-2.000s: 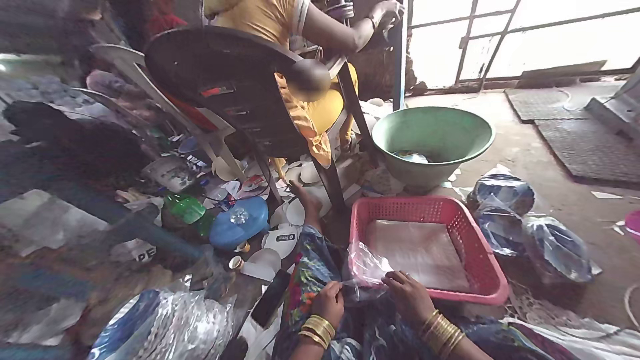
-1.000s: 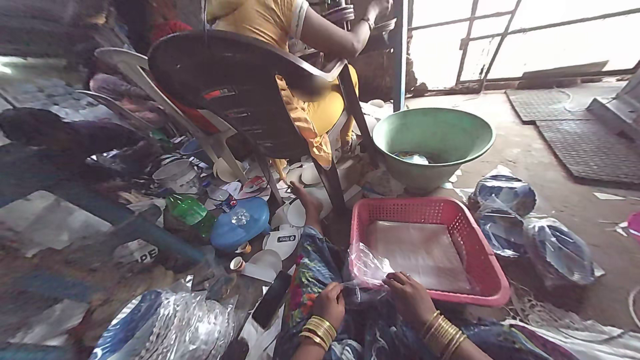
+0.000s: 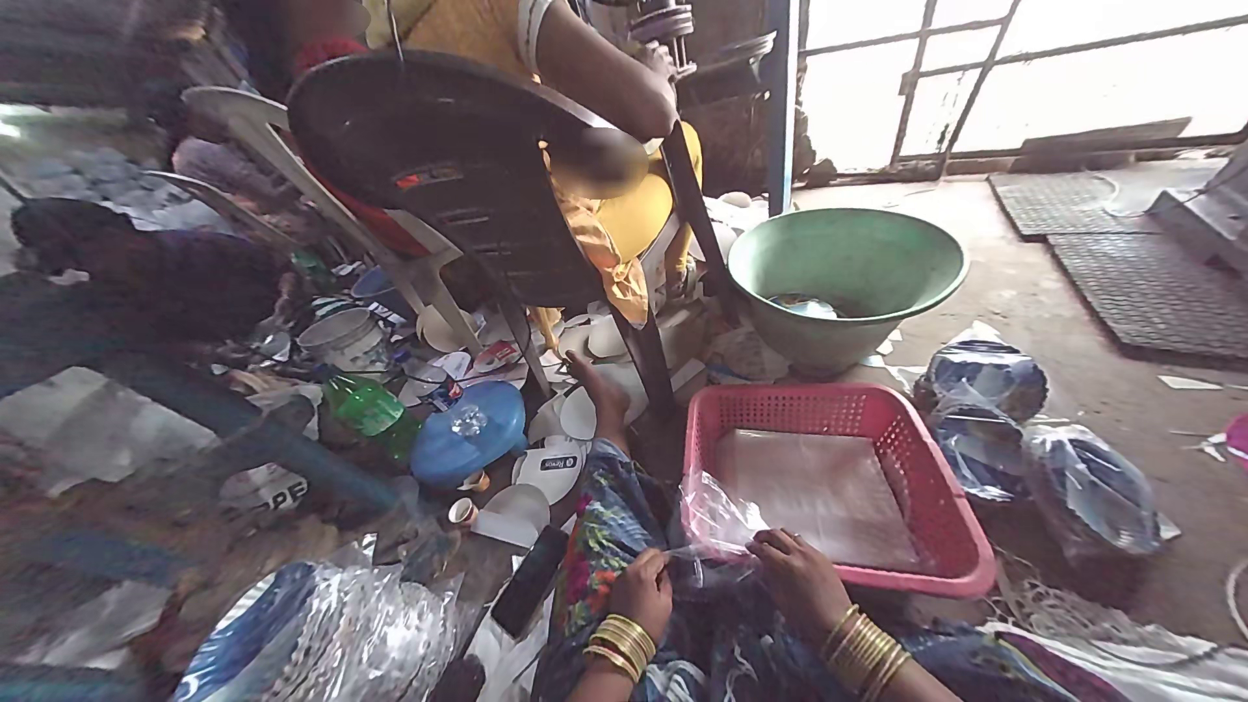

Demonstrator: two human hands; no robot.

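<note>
Above my lap, my left hand (image 3: 643, 595) and my right hand (image 3: 799, 575) pinch a clear plastic bag (image 3: 720, 517) between them, one on each side. The bag's upper part lies against the near left edge of a red perforated plastic basket (image 3: 941, 468). Flat clear plastic sheets or bags (image 3: 819, 487) lie inside the basket. Gold bangles circle both wrists. At my lower left is a large stack of blue and silver disposable plates in clear wrap (image 3: 331, 634). A dark phone-like object (image 3: 529, 582) lies left of my knee.
A green tub (image 3: 848, 273) stands beyond the basket; wrapped packs of plates (image 3: 1092, 487) lie to its right. Ahead, a person sits on a dark plastic chair (image 3: 439, 185). A blue lidded container (image 3: 468, 434), a green bottle (image 3: 366, 409) and scattered paper discs cover the left floor.
The seated person's arm ahead has shifted. The person at the far left has moved. My hands stay in nearly the same place on the plastic bag.
</note>
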